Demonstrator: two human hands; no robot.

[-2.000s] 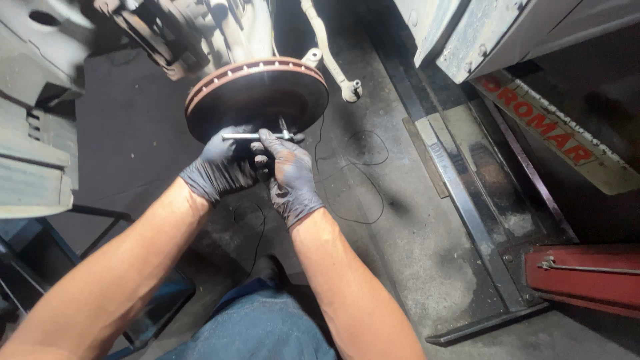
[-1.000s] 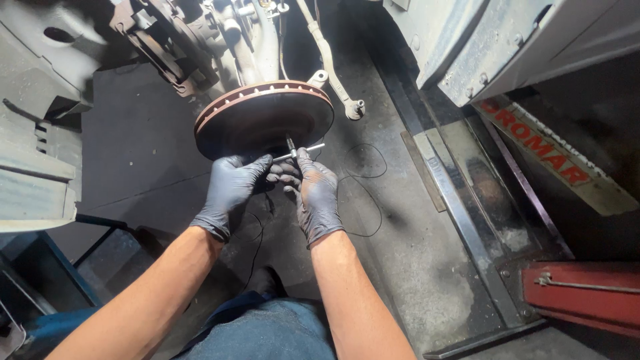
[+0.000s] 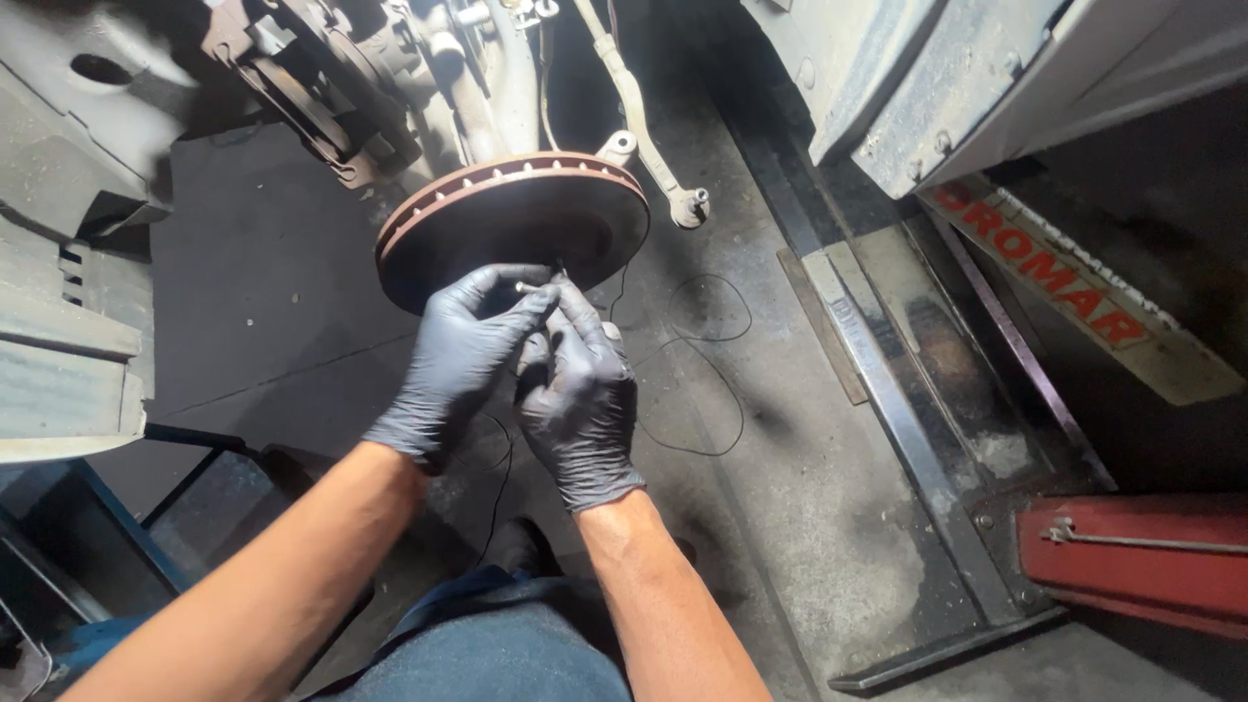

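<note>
A vented brake disc (image 3: 512,229) with a rusty, slotted rim hangs on the wheel hub assembly, its dark face towards me. Close in front of its lower edge, my left hand (image 3: 463,341), in a dark nitrile glove, pinches a slim metal bar (image 3: 526,288) between thumb and forefinger; only the bar's pale end shows. My right hand (image 3: 580,390), gloved alike, is raised against the left fingertips, its fingers curled around the same spot. These fingers hide the rest of the bar, and how it meets the disc cannot be told.
A tie rod end (image 3: 688,207) hangs right of the disc. Pale body panels (image 3: 68,370) flank it. A thin black cable (image 3: 743,409) loops on the floor. At right are a metal lift base (image 3: 877,380), a red lift arm (image 3: 1131,565) and a board with red writing (image 3: 1092,292).
The metal bar, seen lying crosswise in my fingers earlier, is now mostly hidden by them. My hands have drawn closer together around it.
</note>
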